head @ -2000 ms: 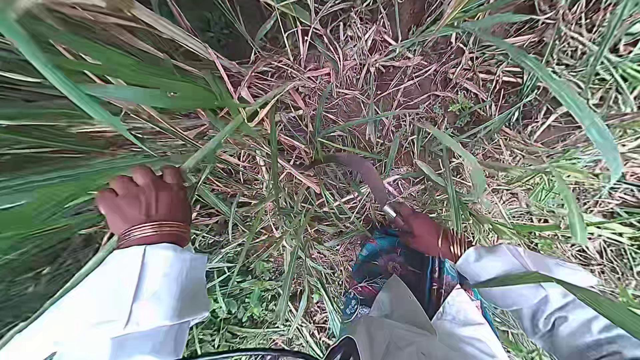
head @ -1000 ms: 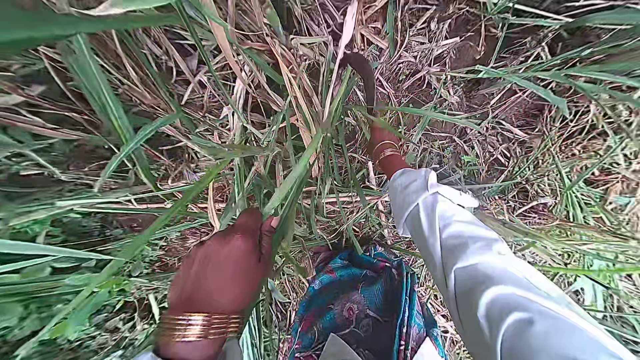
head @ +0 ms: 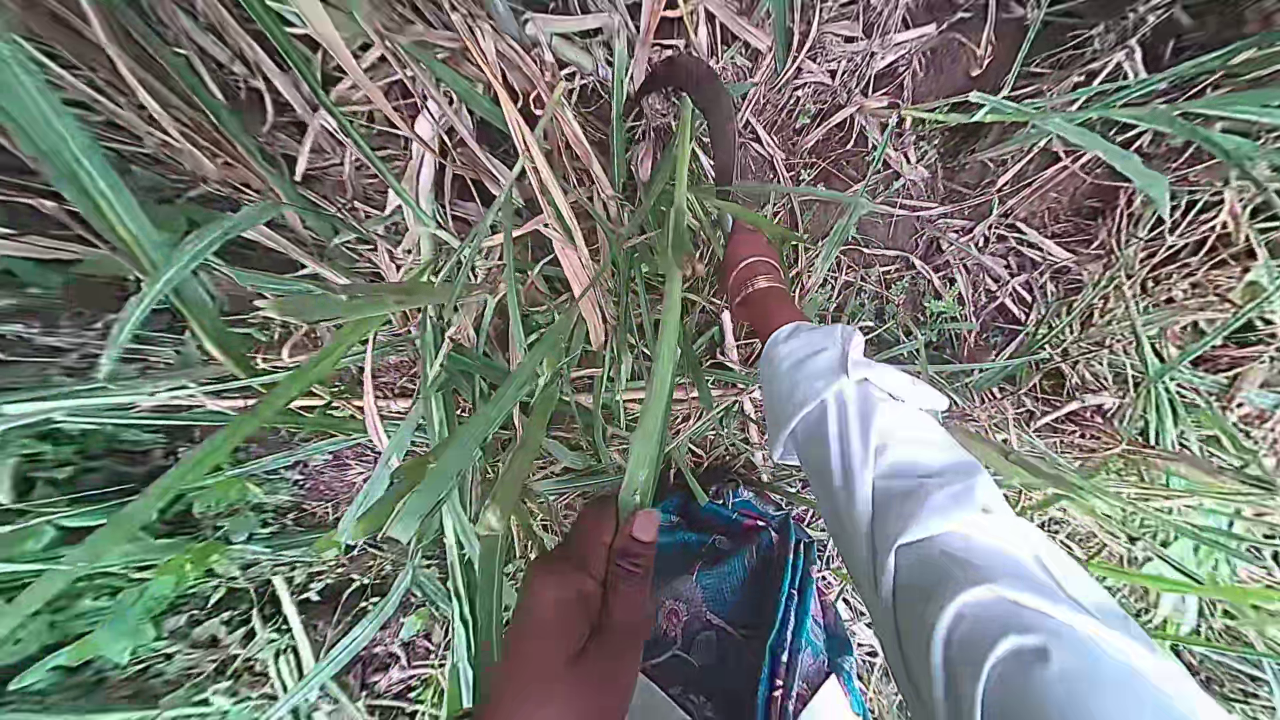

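My left hand, low in the view, is closed round a thick green grass stalk that points up and away from me. Farther out, my right hand, with thin bangles at the wrist and a white sleeve behind it, grips a sickle; its handle is mostly hidden by the fingers and a leaf. The dark curved sickle blade hooks to the left, its inner edge facing the upper end of the stalk. Whether blade and stalk touch, I cannot tell. Long green leaves stand left of my left hand.
Dry straw and dead stalks cover the upper left. Brown soil shows among litter at the upper right. Cut-looking green blades lie to the right. A blue patterned cloth hangs just right of my left hand.
My left hand has come from the far left to the lower middle, and now holds a stalk. My right hand has reached forward with the sickle, away from the cloth. The view has shifted.
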